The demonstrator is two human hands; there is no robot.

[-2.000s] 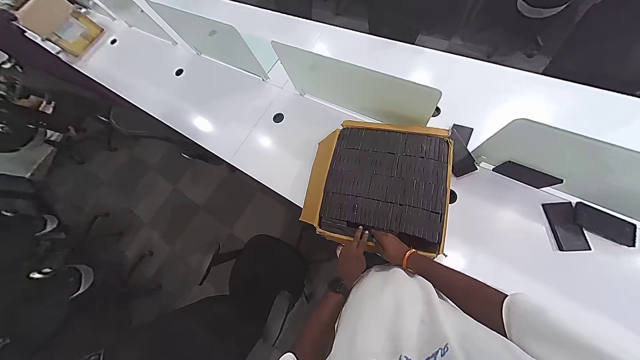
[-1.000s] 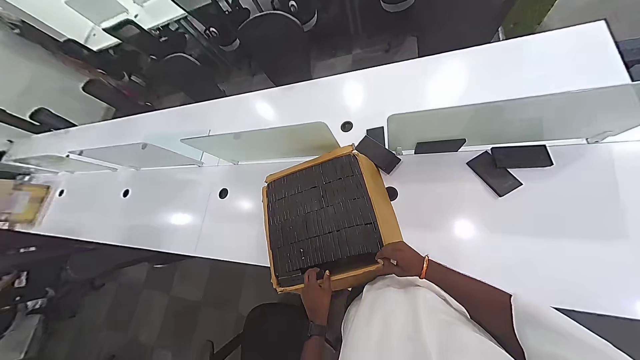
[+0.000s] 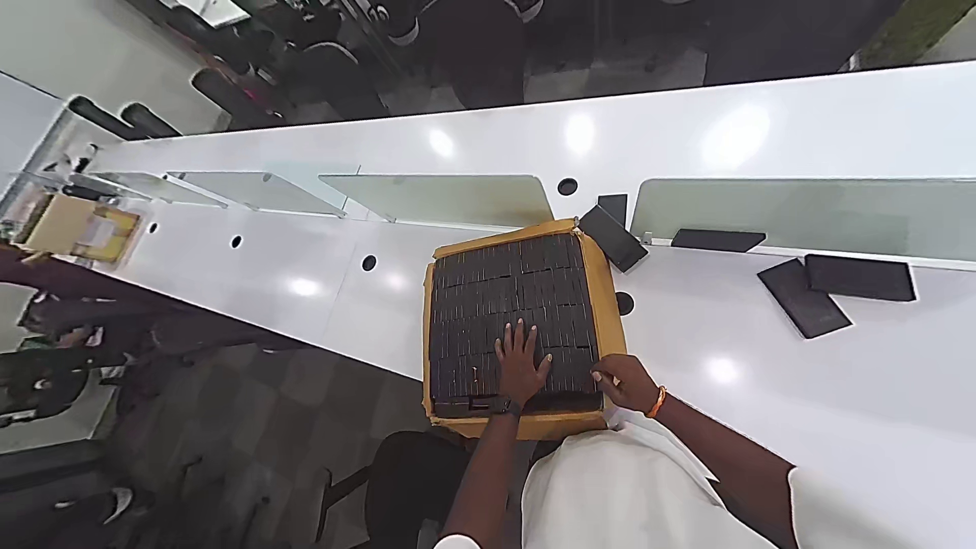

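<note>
An open cardboard box [image 3: 606, 305] stands at the front edge of the white desk, packed with rows of thin black flat items [image 3: 473, 293] set on edge. My left hand [image 3: 521, 364] lies spread on top of the rows, palm down, with a dark band at its wrist. At the box's right wall, near its front corner, my right hand [image 3: 627, 381] has curled fingers touching the rim; whether it pinches the wall is hard to tell. An orange band circles the right wrist. Loose black flat pieces [image 3: 614, 238] lie beyond the box's far right corner.
More black flat pieces [image 3: 860, 277] lie on the white desk [image 3: 762, 427] at right. Frosted divider panels [image 3: 457, 200] run along the desk's middle. Another cardboard box [image 3: 65, 225] stands at far left. A black chair [image 3: 412, 488] is below the front edge.
My left hand has moved from the box's front edge onto the rows, its fingers now spread. My right hand is at the right wall, where it was one second ago. The view has turned.
</note>
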